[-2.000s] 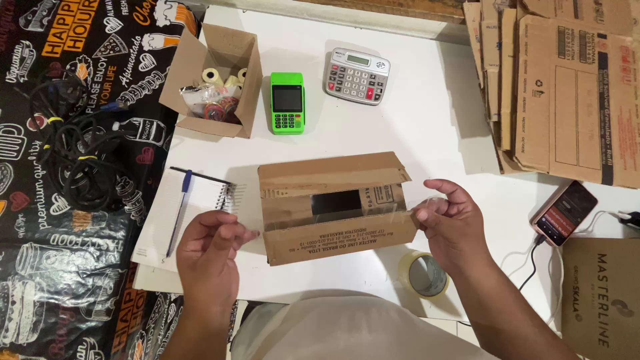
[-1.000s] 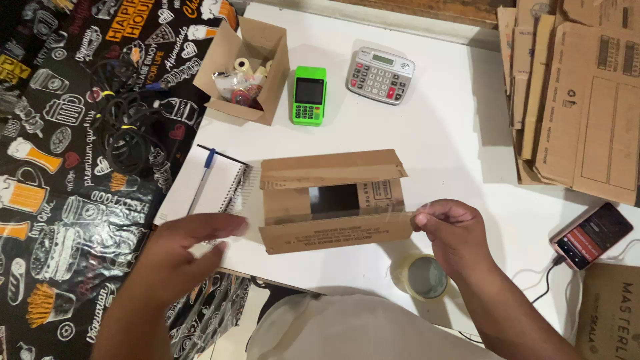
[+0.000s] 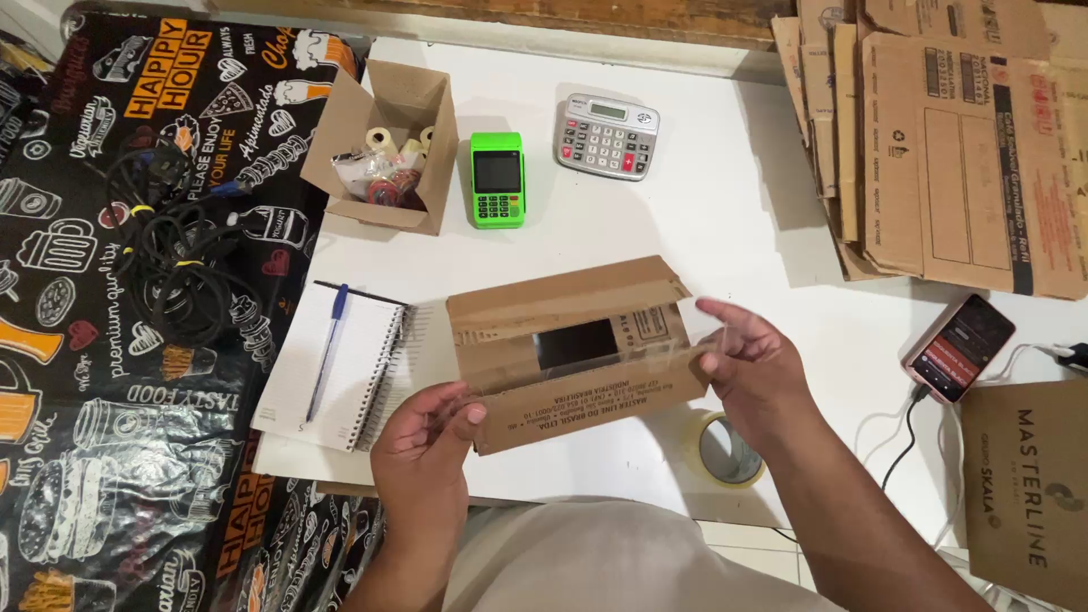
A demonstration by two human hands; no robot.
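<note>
A small cardboard box (image 3: 586, 425) with parted top flaps is tilted between my hands above the white table; a dark rectangular area (image 3: 578, 347) shows through its opening. My left hand (image 3: 433, 433) pinches the near left corner, thumb on the printed flap. At the right end, my right hand (image 3: 739, 361) has thumb and fingers on a strip of clear tape (image 3: 663, 361), which stretches along the opening. Partly below the right forearm lies a roll of clear tape (image 3: 729, 449).
An open carton (image 3: 438, 161) of rolls, a green card terminal (image 3: 496, 180) and a calculator (image 3: 608, 136) stand behind. Left is a spiral notebook (image 3: 331, 365) with a blue pen (image 3: 327, 353). Flattened cardboard (image 3: 935, 170), a plugged-in phone (image 3: 960, 348) and another carton (image 3: 1028, 484) are right.
My left hand has moved from beside the box to its near left corner and taken hold. The box now sits at a slant, its right end farther from me.
</note>
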